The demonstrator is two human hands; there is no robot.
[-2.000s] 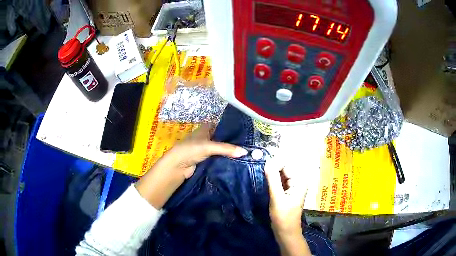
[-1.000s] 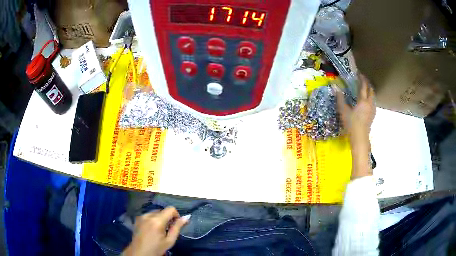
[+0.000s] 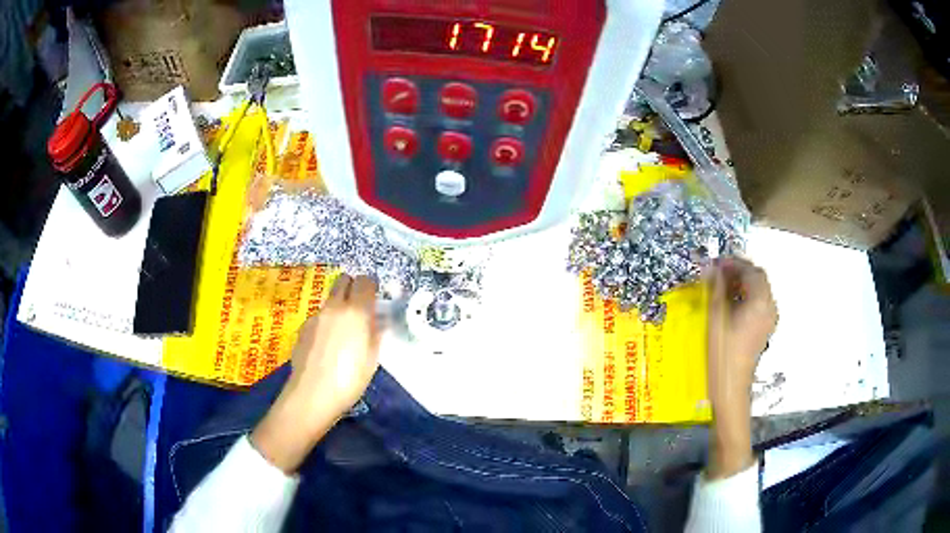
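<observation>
The white button attaching machine with a red panel (image 3: 453,125) reads 1714. Below its head, the lower die (image 3: 443,310) stands bare in a pale round surround. My left hand (image 3: 339,338) is just left of the die, at the front edge of the left heap of silvery fasteners (image 3: 307,229); its fingertips are blurred and whether it holds a piece is unclear. My right hand (image 3: 742,302) is beside the right heap of silvery fasteners (image 3: 646,250), fingers curled; what it holds cannot be seen. Dark blue jeans (image 3: 458,468) lie over my lap below the table edge.
On the left are a black phone (image 3: 170,262), a black bottle with a red cap (image 3: 96,177), a white box (image 3: 177,144) and yellow-handled snips (image 3: 250,130). A parts tray (image 3: 260,62) is behind. A blue bin (image 3: 63,416) is lower left. Cardboard (image 3: 823,156) stands at right.
My left hand has moved up from the lap to beside the die. My right hand has drawn down towards me from the right heap. The jeans lie higher on the lap. The display is unchanged.
</observation>
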